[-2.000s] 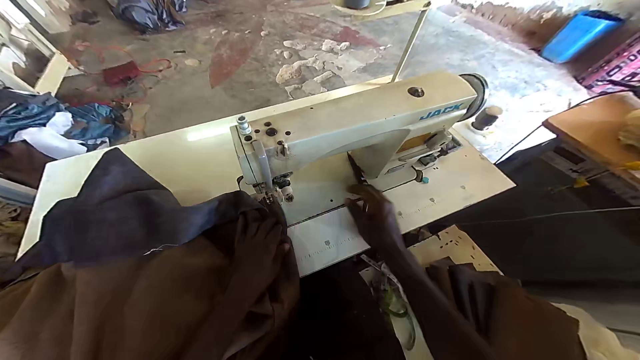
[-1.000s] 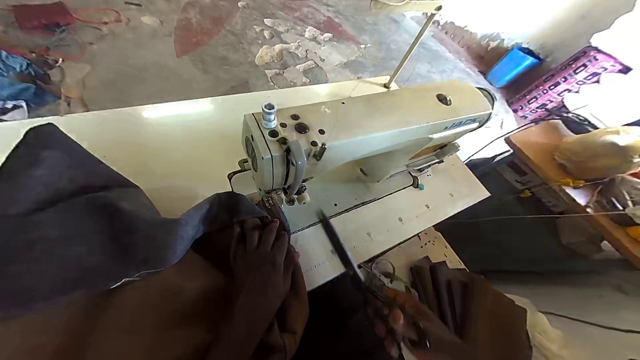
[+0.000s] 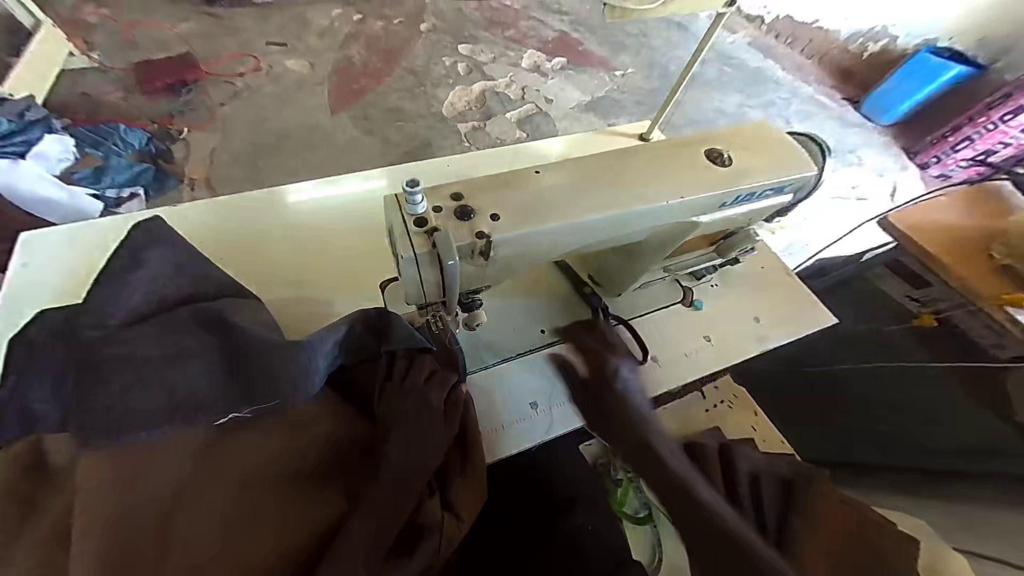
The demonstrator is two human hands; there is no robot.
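Note:
A white Jack sewing machine [image 3: 592, 200] stands on its pale table. Dark grey cloth [image 3: 200, 344] and brown cloth [image 3: 200, 496] spread over the left side, their edge under the presser foot [image 3: 436, 320]. My left hand [image 3: 420, 400] presses the cloth down just in front of the foot. A pair of black-handled scissors [image 3: 596, 304] lies on the machine bed below the arm, blades pointing back. Blurred by motion, my right hand [image 3: 596, 360] is at the near side of the scissor handles, fingers apart; any contact with them is hard to tell.
A thread stand post [image 3: 688, 72] rises behind the machine. Folded brown cloth [image 3: 800, 504] lies at lower right, near a wooden-topped table [image 3: 960, 232]. Beyond are a blue bin [image 3: 920, 84], broken floor [image 3: 496, 104] and a heap of clothes [image 3: 96, 164] at far left.
One second ago my right hand held the scissors in front of the table edge; now they lie on the machine bed with the hand beside them. My left hand stays on the cloth.

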